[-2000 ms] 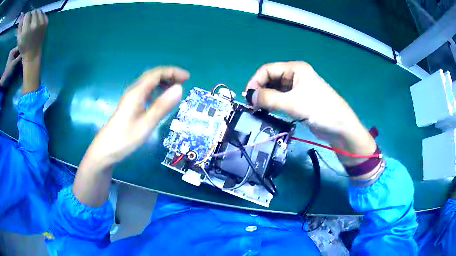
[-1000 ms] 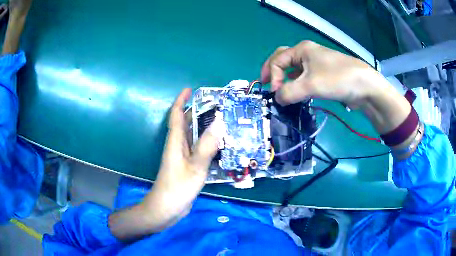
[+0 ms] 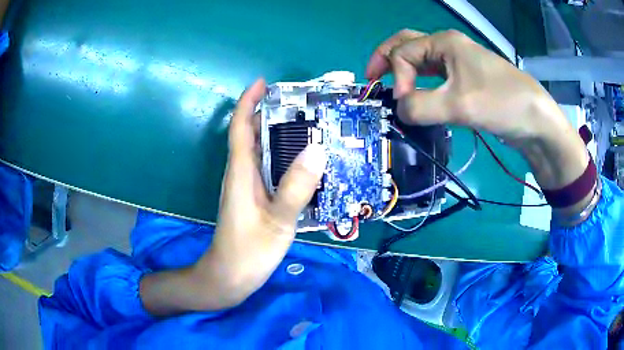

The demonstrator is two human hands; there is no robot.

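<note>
The open device unit (image 3: 301, 92) lies on the green bench in front of me, with its blue circuit board (image 3: 352, 154) up, a black ribbed heatsink (image 3: 287, 147) on the left and a black interior on the right. My left hand (image 3: 256, 212) grips the unit's left side, fingers along the outer edge and thumb over the board's left edge. My right hand (image 3: 451, 85) is above the unit's upper right, fingertips close together; whether they hold anything is hidden. A black cable (image 3: 438, 164) and a purple-grey wire (image 3: 448, 179) cross the right side. Multicoloured wires (image 3: 370, 89) stand at the top edge.
The glossy green bench (image 3: 137, 109) has a curved front edge near my body. White panels (image 3: 537, 219) lie at the right, partly behind my right arm. A dark red wire (image 3: 503, 160) trails rightward. The black cable hangs over the front edge. A blue sleeve shows at far left.
My left hand has come onto the unit and holds it. The unit has turned more square to me. The small black part earlier in my right fingertips is no longer visible.
</note>
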